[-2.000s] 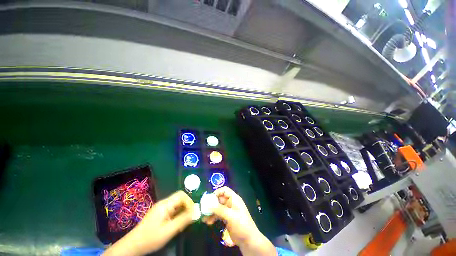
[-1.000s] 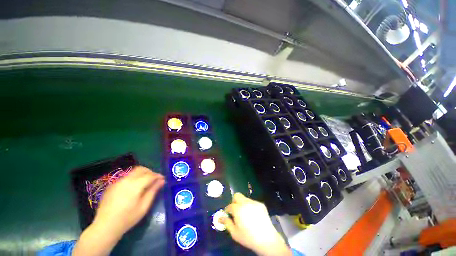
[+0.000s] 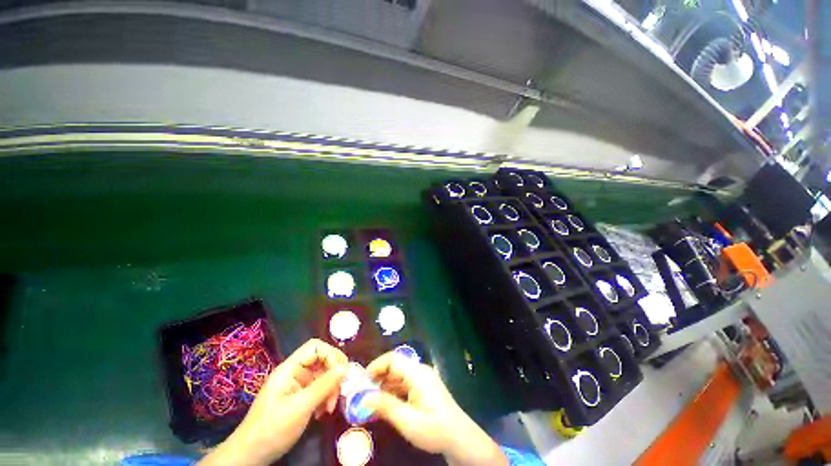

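The black lit-unit tray (image 3: 363, 300) lies in front of me, with two columns of glowing discs, white, orange and blue. My right hand (image 3: 406, 400) holds a blue-lit round unit (image 3: 362, 406) above the tray. My left hand (image 3: 305, 390) has its fingertips pinched together at the unit's upper left edge; whether they grip anything is hidden. The black small-parts box (image 3: 169, 364), left of my left hand, holds tangled pink, red, yellow and purple strands (image 3: 228, 369).
Large black trays (image 3: 483, 314) with ring parts stand to the right on the green surface. Beyond them are white sheets, cables, an orange item (image 3: 745, 264) and a grey machine frame. A grey-white shelf edge runs behind.
My left hand has moved right from beside the box to the unit. My right hand has moved left and now holds a unit over the tray. The discs' colours differ, and the view has shifted.
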